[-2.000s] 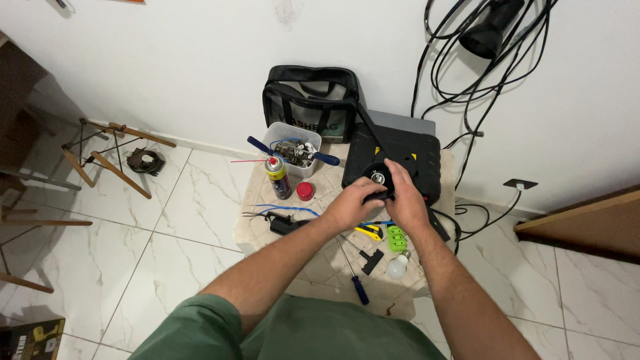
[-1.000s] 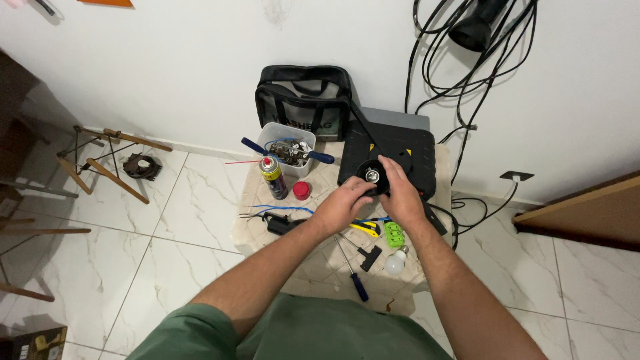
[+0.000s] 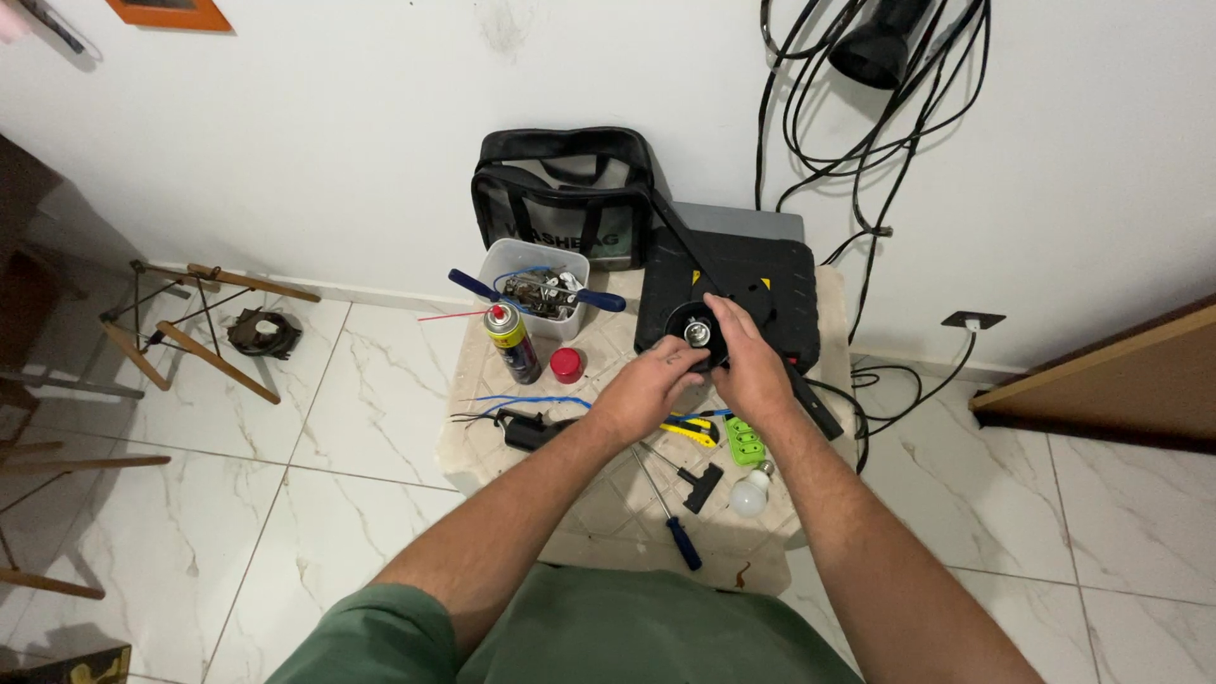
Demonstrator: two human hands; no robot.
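Note:
My left hand (image 3: pixel 651 388) and my right hand (image 3: pixel 750 361) close around a round black lamp housing (image 3: pixel 676 321) with a metallic socket or bulb base in its middle, over the black tool case (image 3: pixel 793 256). Its far side shows; the fingers hide the rest. Nearer me lie a yellow utility knife (image 3: pixel 692 432), a green power strip (image 3: pixel 744 442), a white light bulb (image 3: pixel 749 496), a black T-handled tool (image 3: pixel 703 488) and a blue-handled screwdriver (image 3: pixel 682 543). Left of my hands are a black cylindrical part (image 3: pixel 527 432) with wires, a spray can (image 3: pixel 513 350) and a red cap (image 3: pixel 567 365).
A clear plastic tub (image 3: pixel 570 328) of small metal parts holds blue-handled tools. Behind it stands a black-trimmed bag (image 3: pixel 565 199). Coiled black cables (image 3: pixel 807 142) and a black lamp head (image 3: pixel 869 57) hang on the wall. A wooden-legged frame (image 3: pixel 218 356) is on the floor at left.
The round black housing has stayed between both hands, and the fingers have shifted slightly on it. The things on the table have not plainly moved.

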